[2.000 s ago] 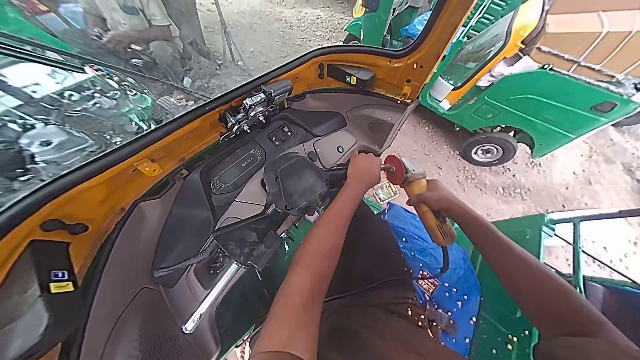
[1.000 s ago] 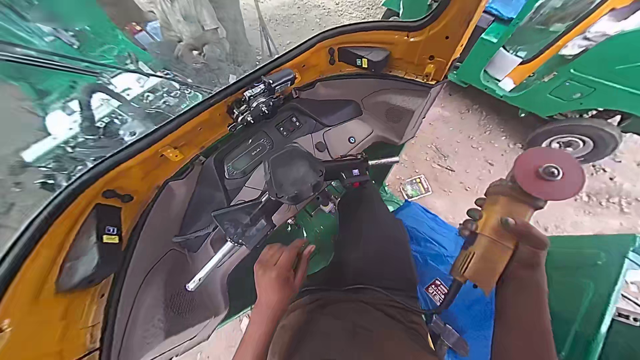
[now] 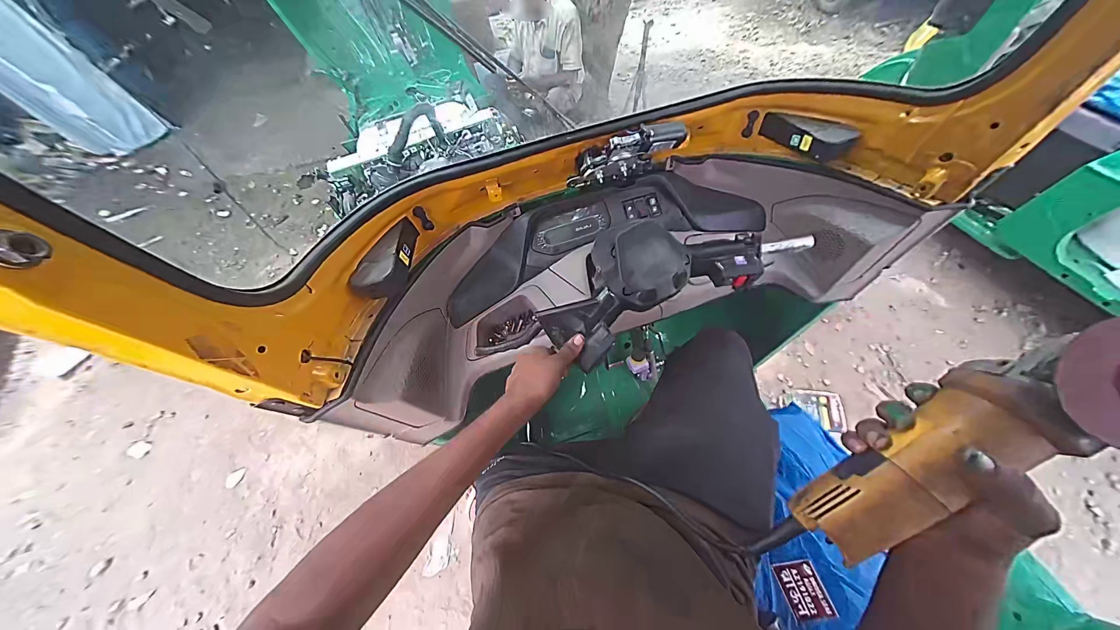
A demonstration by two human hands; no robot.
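Note:
My right hand (image 3: pixel 954 464) is wrapped around the yellow body of an angle grinder (image 3: pixel 936 446) at the right, with its reddish disc (image 3: pixel 1089 381) at the frame's edge. My left hand (image 3: pixel 541 374) grips the left end of the handlebar (image 3: pixel 582 337) of an auto rickshaw, its thumb on top. A bare metal tube (image 3: pixel 787 245) sticks out at the handlebar's right end, beside a black switch housing (image 3: pixel 731 265) with a red switch. The black centre cover (image 3: pixel 643 262) lies between the two sides. Whether the disc spins cannot be told.
The dashboard (image 3: pixel 569 229) and yellow windshield frame (image 3: pixel 490 188) curve ahead, with small metal parts in a dash pocket (image 3: pixel 507 331). A blue sheet (image 3: pixel 809 490) lies right of my leg. The grinder's cable (image 3: pixel 665 503) crosses my lap. Beyond the glass is a seated person (image 3: pixel 547 52). Another green vehicle (image 3: pixel 1067 219) stands right.
Two seconds ago the grinder was at the handlebar's right end with sparks falling and my left hand there. The grinder has moved away right; my left hand has moved to the handlebar's left side.

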